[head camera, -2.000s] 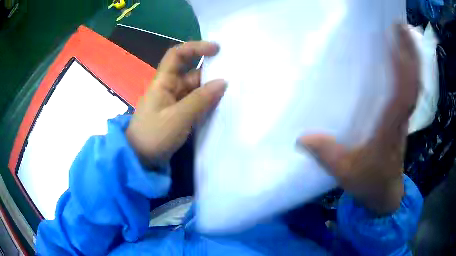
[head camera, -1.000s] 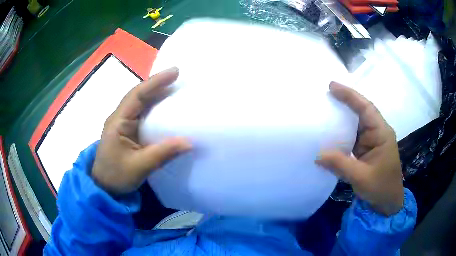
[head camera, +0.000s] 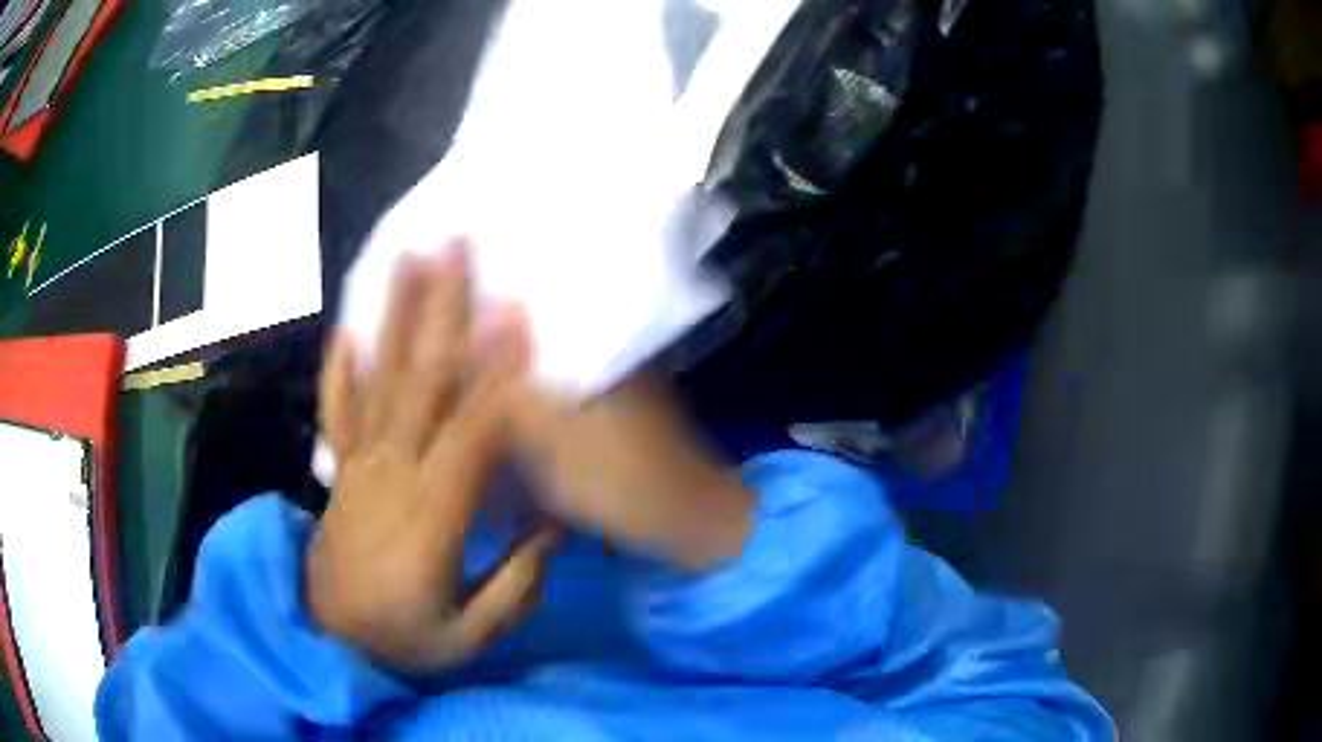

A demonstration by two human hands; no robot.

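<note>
A white film sheet [head camera: 537,189] lies or hangs over the black plastic bag [head camera: 899,247], blurred and bright. My left hand [head camera: 399,507] is against the sheet's lower left edge, fingers pointing up and blurred. My right hand [head camera: 624,464] is bent in beside it, its fingers hidden behind the left hand and the sheet. Whether either hand grips the sheet cannot be told.
At the left, a white-faced panel [head camera: 51,580] lies on a red foam pad [head camera: 73,370]. Above it is a black adhesive tape sheet with white backing [head camera: 264,254]. Yellow tape [head camera: 250,89] and a clear plastic bag [head camera: 239,32] are farther back.
The view has swung right, toward the black bag. The white sheet held between both hands has moved over the bag, and my hands have come together at its lower edge.
</note>
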